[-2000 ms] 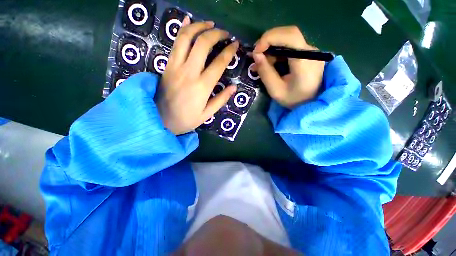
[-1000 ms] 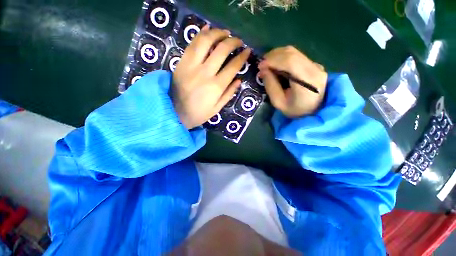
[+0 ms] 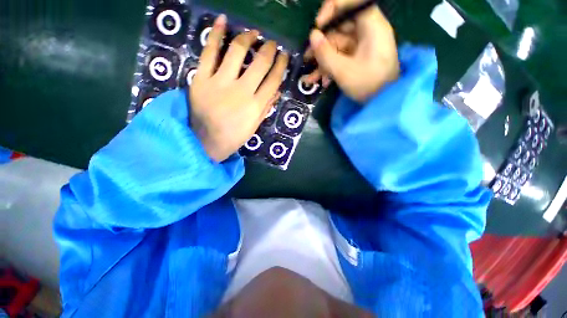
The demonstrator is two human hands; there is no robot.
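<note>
A clear blister tray (image 3: 138, 93) holds rows of black square units with white rings, such as the bare corner unit (image 3: 278, 149). My left hand (image 3: 230, 99) lies palm down across the tray with its fingers spread and covers several units. My right hand (image 3: 360, 53) is at the tray's upper right edge, slightly blurred. It holds a slim black pen-like tool (image 3: 349, 13) between thumb and fingers. Its lower fingertips are near a ringed unit (image 3: 307, 86). The tool's tip cannot be made out.
On the dark green mat at the right are a zip bag with a white label (image 3: 484, 94), a white paper slip (image 3: 447, 18), small silvery specks (image 3: 506, 125) and a second filled tray (image 3: 522, 155). A red stool (image 3: 519, 267) is at the lower right.
My right hand has moved up, away from the wearer, with the tool now higher and tilted up to the right. My left hand stays on the tray. The view has shifted slightly.
</note>
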